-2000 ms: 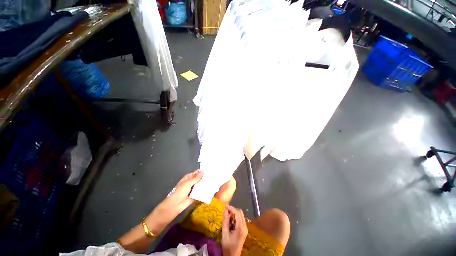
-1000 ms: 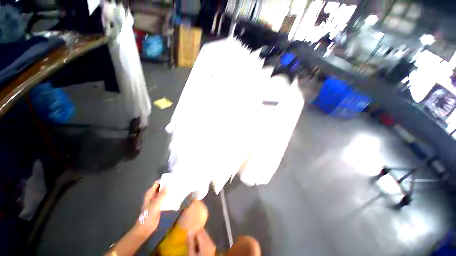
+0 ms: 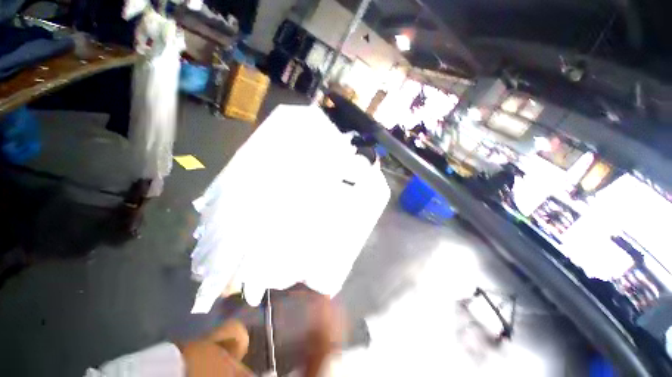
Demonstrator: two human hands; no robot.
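White garments [image 3: 295,206] hang close together in front of me. The nearest has a small dark neck label [image 3: 348,182]. Their sleeve ends hang loose at the lower left. A white sleeve [image 3: 144,362] of my own clothing shows at the bottom left, with bare skin beside it. A strongly blurred hand shape [image 3: 322,331] is just below the garments' lower edge. I cannot tell which hand it is, or whether it holds anything. My hands are too blurred to separate clearly from my knees.
A thick dark rail [image 3: 508,247] runs diagonally at right. A thin pale bar [image 3: 270,335] lies below the garments. A white strappy garment [image 3: 155,103] hangs by the brown table [image 3: 70,72]. A blue crate [image 3: 426,199], a yellowish crate [image 3: 245,93] and a wheeled base [image 3: 497,313] stand on the floor.
The view has swung up and right, so the garments sit further left and the rail shows. The sleeve end held by my left hand has been let go. The hands have blurred.
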